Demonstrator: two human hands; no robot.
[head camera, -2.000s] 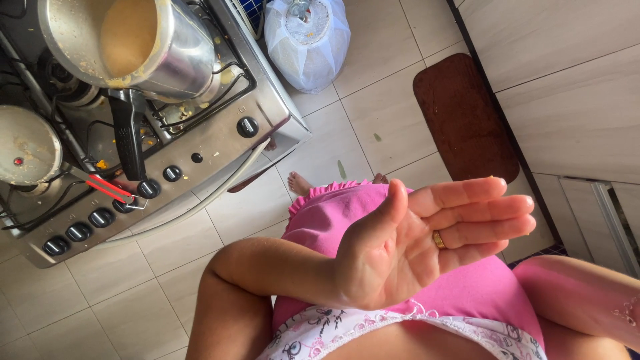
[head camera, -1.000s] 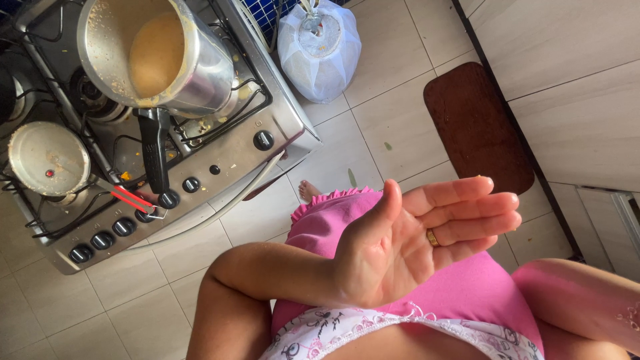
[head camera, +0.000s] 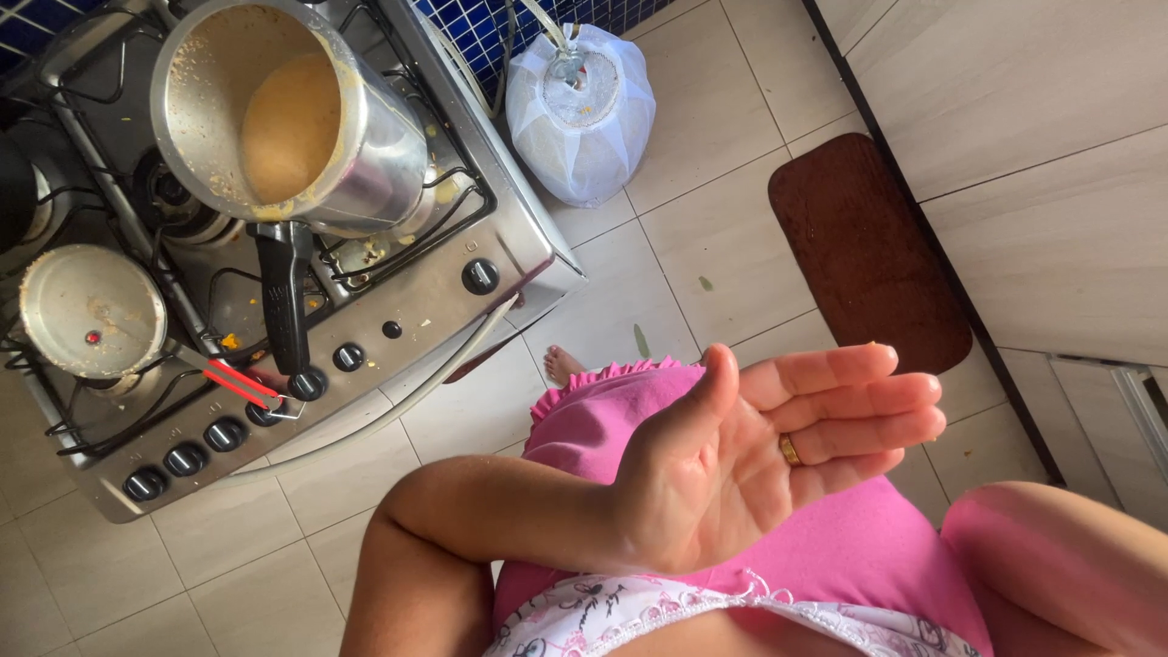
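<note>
My left hand is raised in front of my body, palm toward me, thumb up and fingers extended to the right. It holds nothing and has a gold ring on one finger. My right hand is out of view; only part of that arm shows at the lower right. On the gas stove, a deep metal pot with a black handle contains orange-brown liquid and has splatters inside. Left of it lies a round, soiled metal lid with a red button and a red-sided handle.
Beyond the stove's right side stands a large bottle-like container under a sheer white cover. A brown mat lies on the tiled floor beside pale cabinets. A hose runs along the stove front. Food bits dot the stove top.
The view has shifted, bringing more of the stove into frame. My left hand keeps nearly the same pose, open and empty.
</note>
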